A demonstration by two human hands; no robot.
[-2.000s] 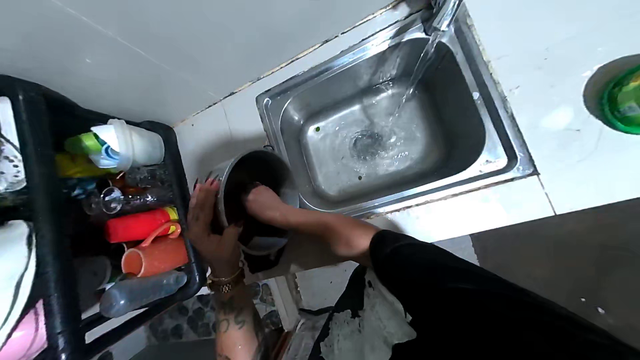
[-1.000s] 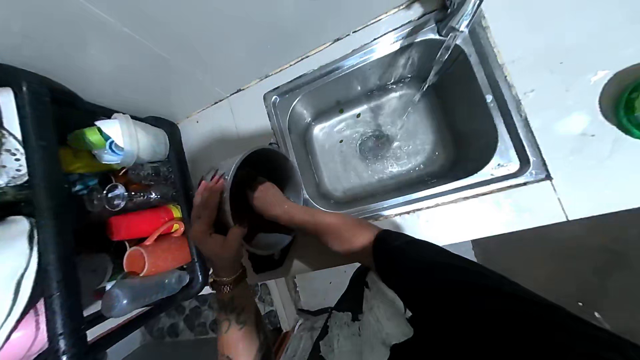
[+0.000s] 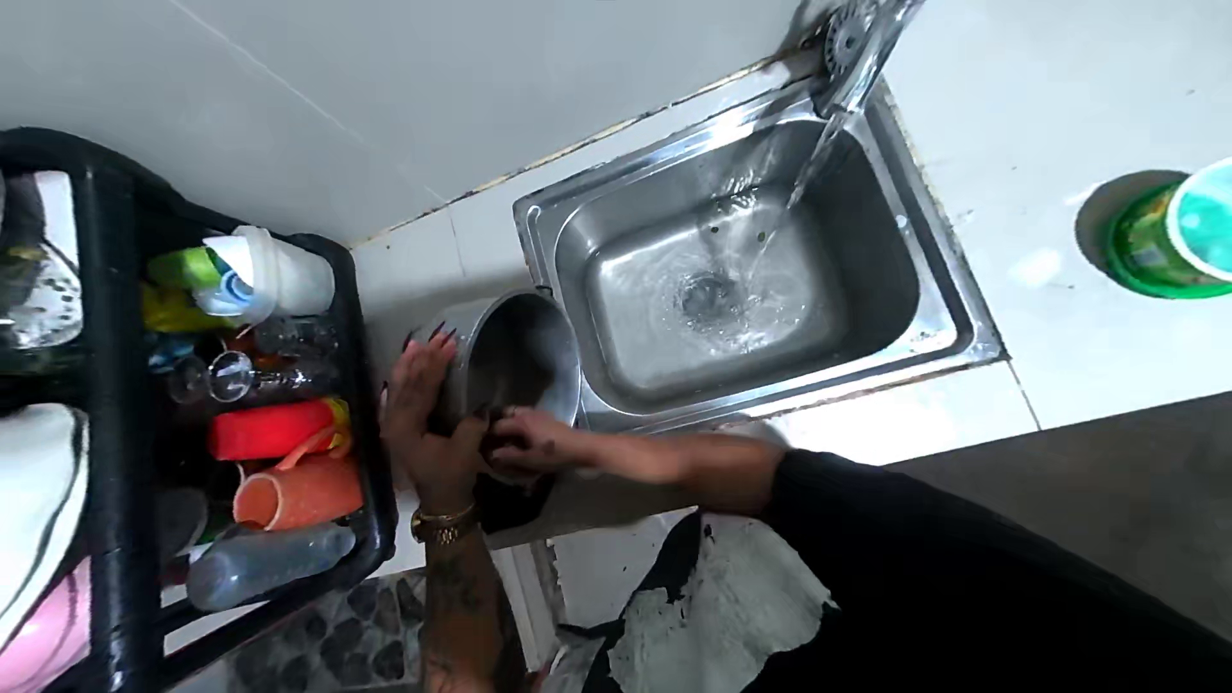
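Note:
A deep metal pot [image 3: 525,351] lies tilted on the counter beside the sink's left edge, its mouth facing up and right. My left hand [image 3: 428,419] grips the pot's outer side, fingers spread over it. At the pot's lower rim is my right hand [image 3: 529,441], its fingers curled; whether it holds a cloth or sponge is not visible. Water runs from the metal faucet [image 3: 861,72] into the stainless steel sink [image 3: 626,337] and swirls round the drain.
On the left stands a black plastic rack [image 3: 120,433] with cups, glasses, an orange mug [image 3: 308,493] and a clear bottle [image 3: 269,566]. A green container [image 3: 1145,241] sits on the counter right of the sink. The tiled wall [image 3: 385,87] rises behind.
My right hand has moved from deep inside the pot to its lower rim. My left hand has stayed on the pot's side. Water has kept running.

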